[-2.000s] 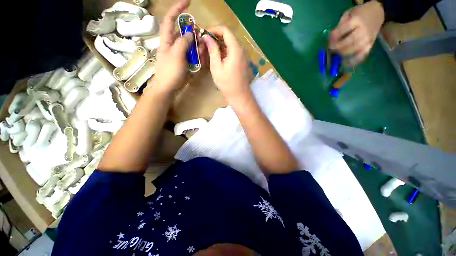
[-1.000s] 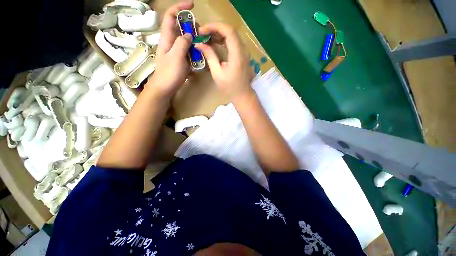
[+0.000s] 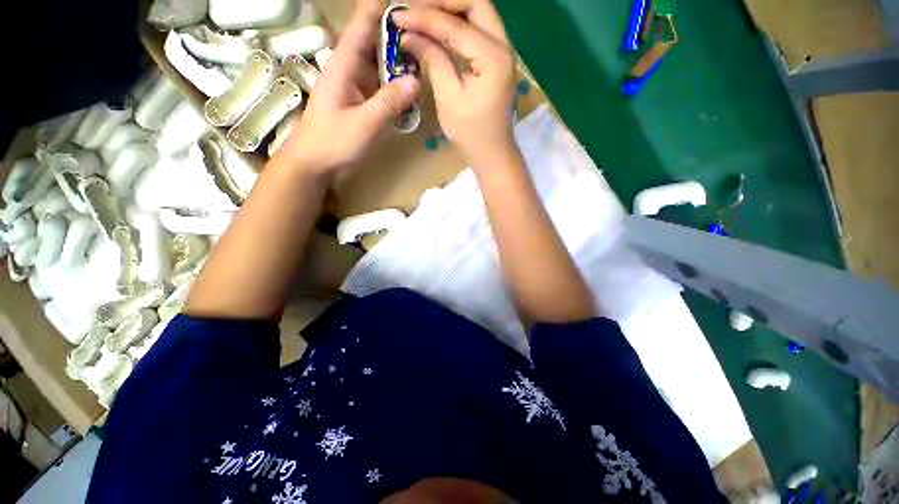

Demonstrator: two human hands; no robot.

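Observation:
A white housing half with a blue battery inside is held upright at the top of the view. My left hand holds it from the left side, with the thumb on its lower part. My right hand is at its upper right, with the fingertips over the inside of the shell. The right fingers hide part of the battery. The green board is not clearly visible now. Another housing lies on the tan bench below the hands, beside the ribbed white sheet.
Cardboard boxes heaped with empty white shells stand at the left. A green belt runs along the right, carrying battery-and-board assemblies and white housings. A grey metal bar crosses it. A ribbed white sheet lies on the bench edge.
The held housing has shifted slightly right and is turned more edge-on. My right fingers have moved over its upper part, and the green board has gone from sight. The other person's hand has left; belt items have moved.

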